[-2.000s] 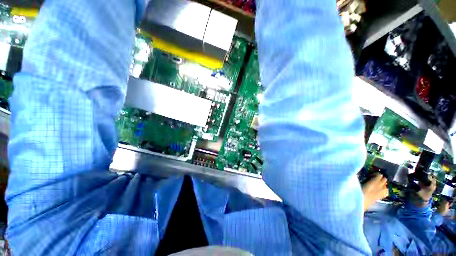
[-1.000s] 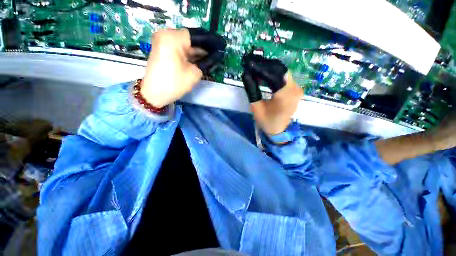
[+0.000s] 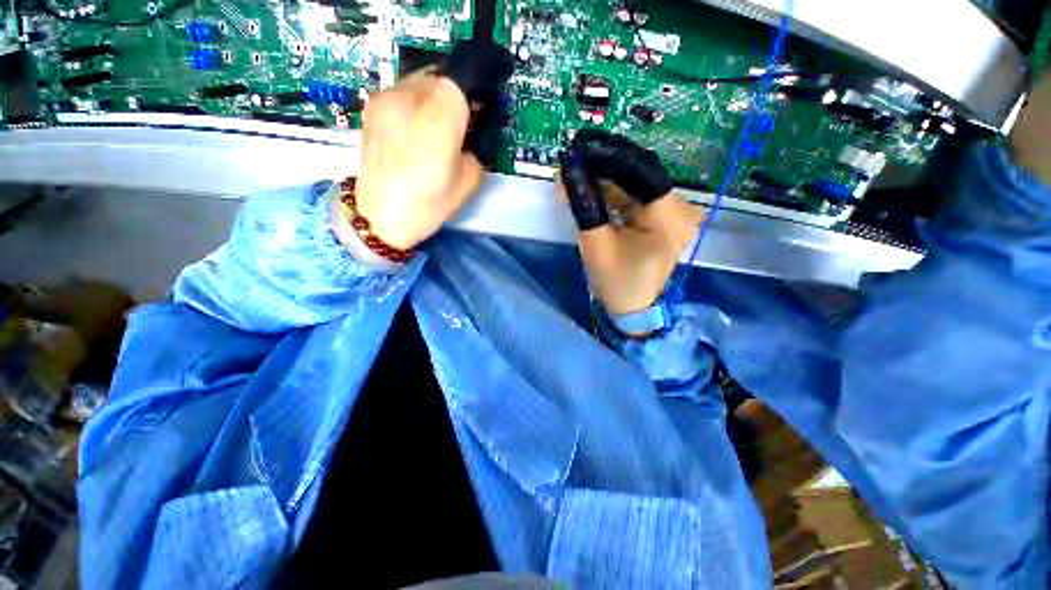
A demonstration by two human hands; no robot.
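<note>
Green circuit boards [image 3: 277, 52] lie in a row beyond a silver rail. My left hand [image 3: 417, 156], with black finger covers and red-brown beads at the wrist, is bent over the board edge near the gap between two boards. Its fingertips are hidden, so I cannot tell whether it holds a part. My right hand [image 3: 628, 231], with black finger covers and a blue wrist band, is at the near edge of the right board [image 3: 692, 98]. Its fingers are curled together. No part can be made out in them.
The silver rail [image 3: 150, 156] runs across in front of my body. A blue cord [image 3: 738, 150] rises from near my right wrist. A long silver-white bar [image 3: 899, 35] lies at the upper right. Another person's blue sleeve [image 3: 957, 334] is at the right. Cartons [image 3: 836, 519] are below.
The view has turned from my raised forearms down to both hands at the near board edge. Since a second ago, the hands have moved little; the neighbour's arm has shifted and the blue cord shows.
</note>
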